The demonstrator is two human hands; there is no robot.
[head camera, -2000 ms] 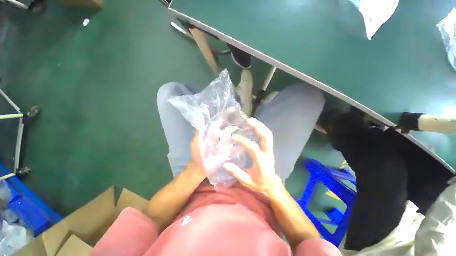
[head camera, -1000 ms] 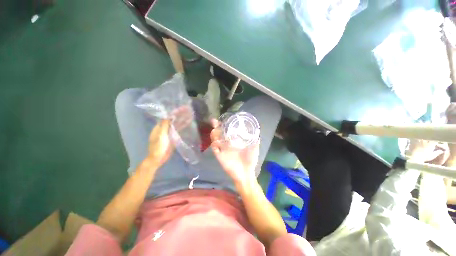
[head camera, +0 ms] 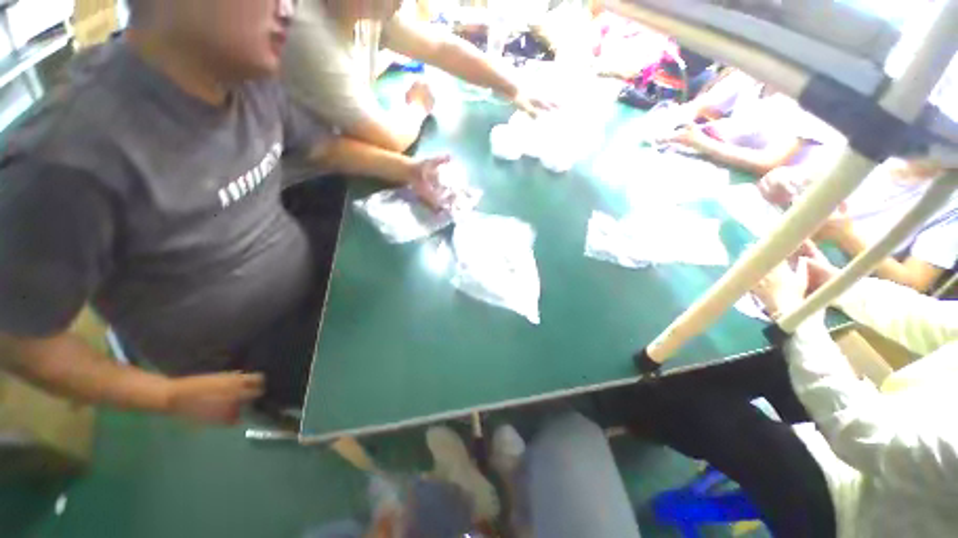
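Observation:
A clear plastic bag (head camera: pixel 380 490) shows small and blurred at the bottom edge, over my lap. A faint skin-coloured patch by it may be my left hand (head camera: pixel 386 521); it is cut off, and its grip cannot be made out. My right hand is not in view. On the green bench (head camera: pixel 420 368), a limp clear bag (head camera: pixel 498 265) lies nearest. Another bag (head camera: pixel 399 216) lies under the hand of the person at the left. A flat heap of bags (head camera: pixel 660 239) lies to the right.
A person in a grey shirt (head camera: pixel 200 189) sits at the bench's left edge. Cream rack pipes (head camera: pixel 762 257) cross the right side. Whitish round pieces (head camera: pixel 536 139) are farther back among other people's arms. A blue stool (head camera: pixel 699 504) is at lower right.
The view has swung up from my lap to the bench and the people around it. The clear round part and my right hand have left the picture; the bag is now at the bottom edge.

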